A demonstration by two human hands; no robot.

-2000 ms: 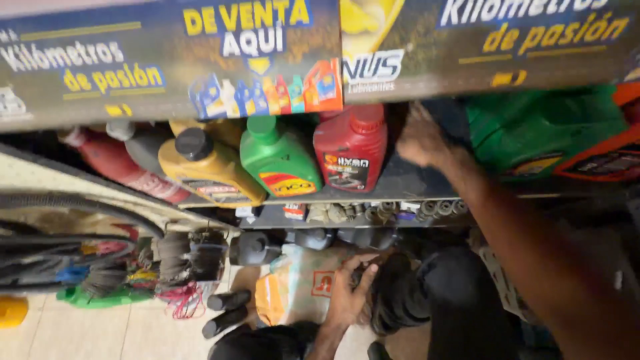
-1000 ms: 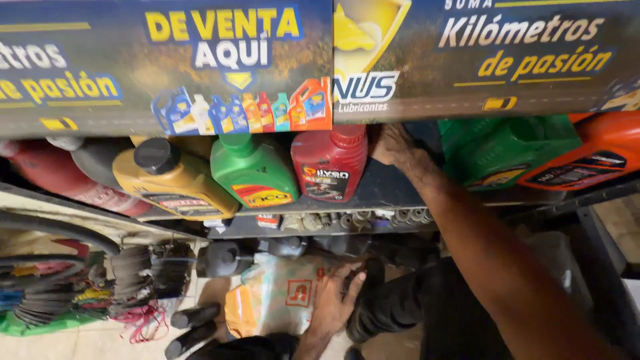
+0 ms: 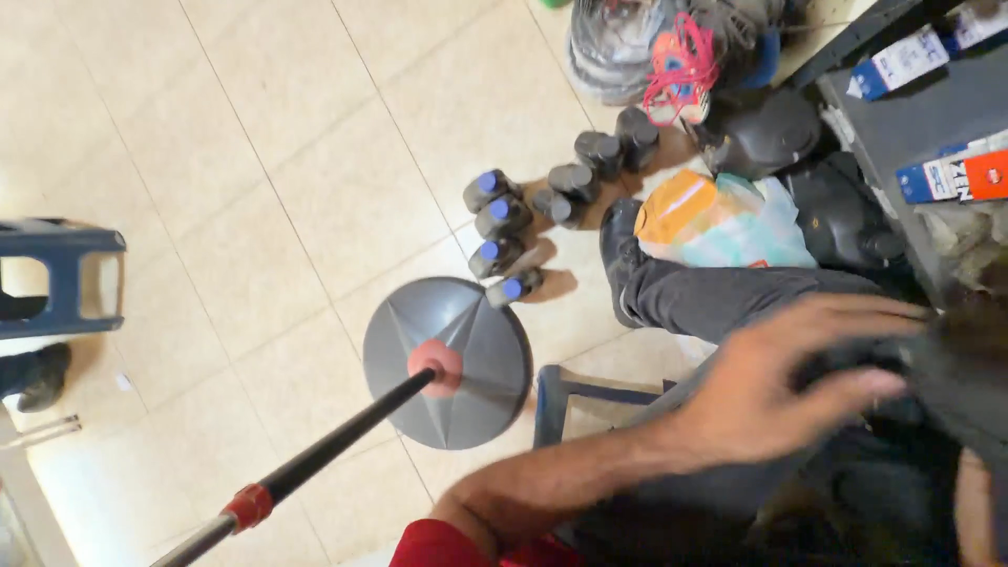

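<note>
My left hand (image 3: 787, 378), blurred, reaches from a red sleeve toward the right side of the head view. Its thumb and fingers are apart and curved beside a dark object (image 3: 957, 370) too blurred to name; whether they grip it cannot be told. Only a strip of what appears to be my right forearm shows at the lower right edge; that hand is hidden. Below my left hand lie my dark trousers and black shoe (image 3: 622, 260). Near the shoe, a plastic bag (image 3: 728, 224) with orange and pale green parts rests against black rounded containers (image 3: 843, 216).
Several small dark bottles, some with blue caps (image 3: 500, 209), stand on the tiled floor beside a round grey base (image 3: 449, 315) with a pole. A blue plastic stool (image 3: 106, 279) and another person's foot (image 3: 43, 378) are at left. Boxes (image 3: 906, 63) sit on the right shelf.
The view has swung widely from the oil-bottle shelf to the floor. My left hand, earlier low by the plastic bag, is now at the dark object on the right. My right hand has left view.
</note>
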